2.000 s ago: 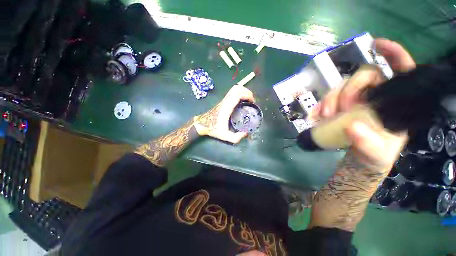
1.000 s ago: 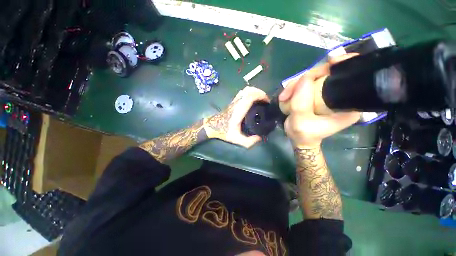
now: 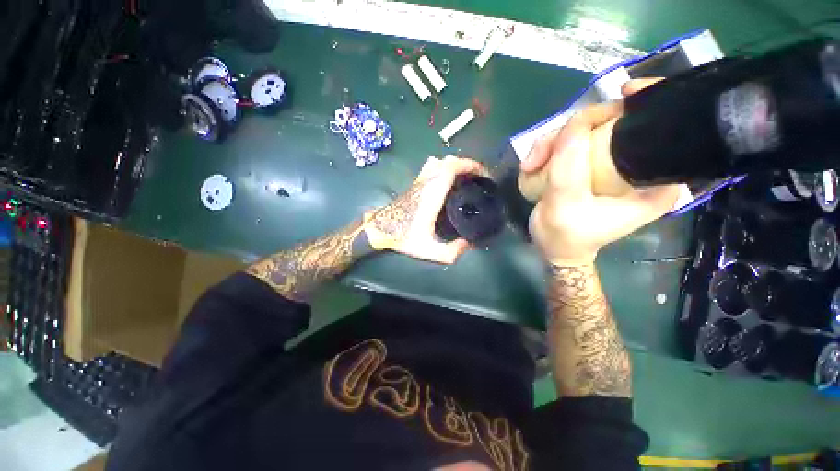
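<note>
My left hand (image 3: 430, 210) grips a black cylindrical housing (image 3: 475, 210) over the bench mat, with its round dark end facing up. My right hand (image 3: 573, 175) is closed in a fist around the electric screwdriver (image 3: 705, 124), whose thick black body points to the upper right. The screwdriver's nose end lies just right of the housing; its tip is blurred, and I cannot tell whether it touches the housing.
The screw feeder (image 3: 689, 57) is partly behind the right hand. Battery cells (image 3: 457, 124), small circuit boards (image 3: 366, 133), a white disc (image 3: 216, 192) and ring-faced parts (image 3: 219, 97) lie on the mat. Black trays (image 3: 87, 120) are left, finished units (image 3: 737, 285) right, a carton (image 3: 129, 294) lower left.
Over the two seconds, my right hand has brought the screwdriver left from over the feeder to beside the housing. The housing's silvery inner face showed first; now a dark end shows.
</note>
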